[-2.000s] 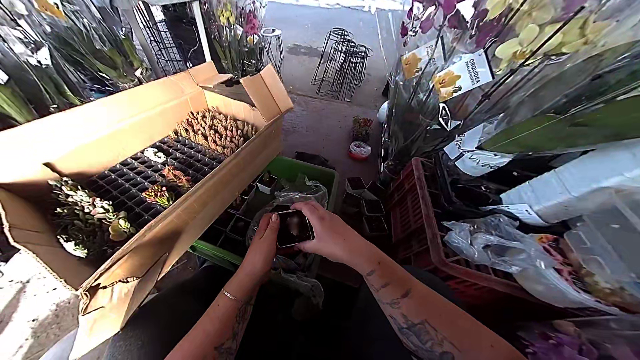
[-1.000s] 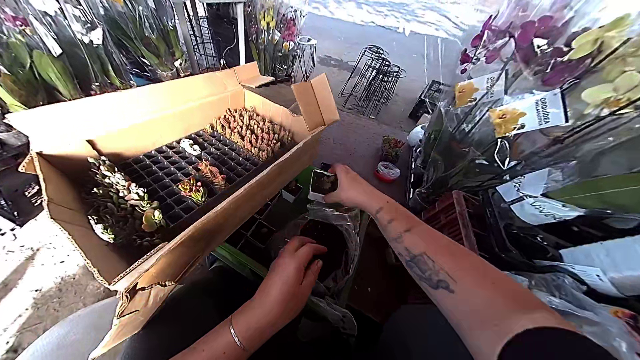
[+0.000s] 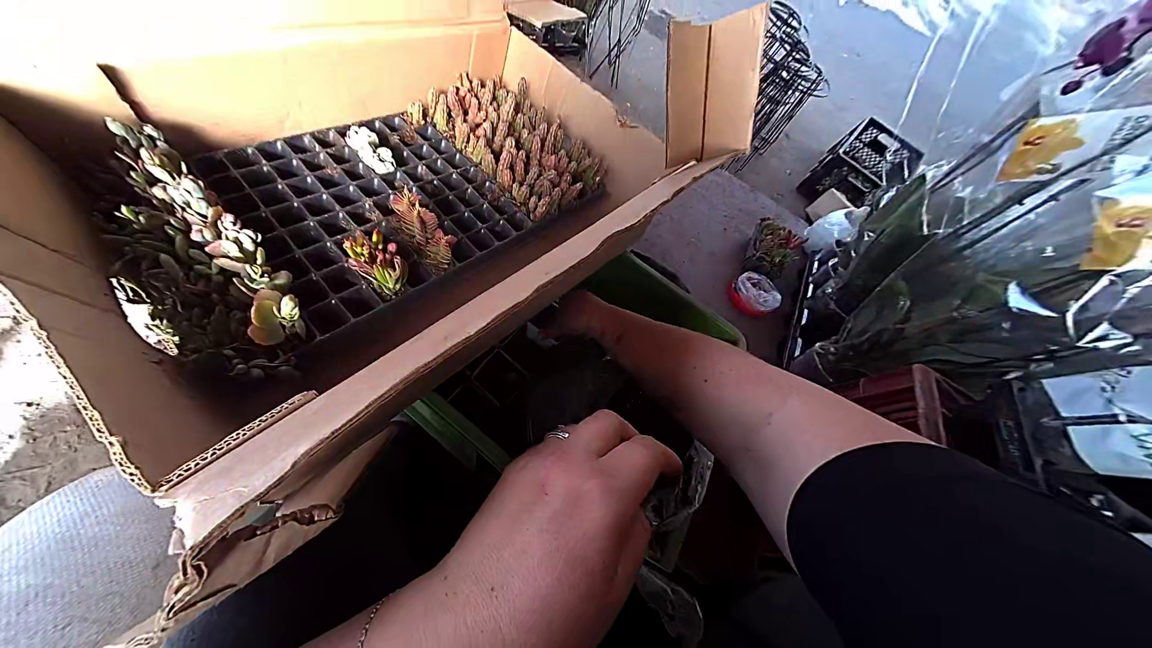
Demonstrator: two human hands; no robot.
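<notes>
My left hand (image 3: pixel 585 504), with a ring on one finger, is at the lower middle over a clear plastic bag (image 3: pixel 679 495); its fingers curl down and I cannot tell whether they hold anything. My right hand (image 3: pixel 576 315) reaches under the near side of the cardboard box (image 3: pixel 504 315), mostly in shadow, by the green crate (image 3: pixel 666 292); what it holds is hidden. Dark square pots (image 3: pixel 490 378) stand in the crate. In the box lies a black cell tray (image 3: pixel 306 207) with reddish succulents (image 3: pixel 517 144) at its far end and trailing green succulents (image 3: pixel 189 243) at its near left.
Wrapped orchids (image 3: pixel 972 243) crowd the right, above a dark red crate (image 3: pixel 900 400). A red pot (image 3: pixel 754 293) and a small plant (image 3: pixel 774 245) stand on the floor beyond the green crate. A black crate (image 3: pixel 859 157) and wire stands (image 3: pixel 783 81) are farther back.
Both hands were together on a small square pot two seconds ago. They have since parted; my right hand carried the pot forward to the green crate and is now under the box's edge. The view has moved closer.
</notes>
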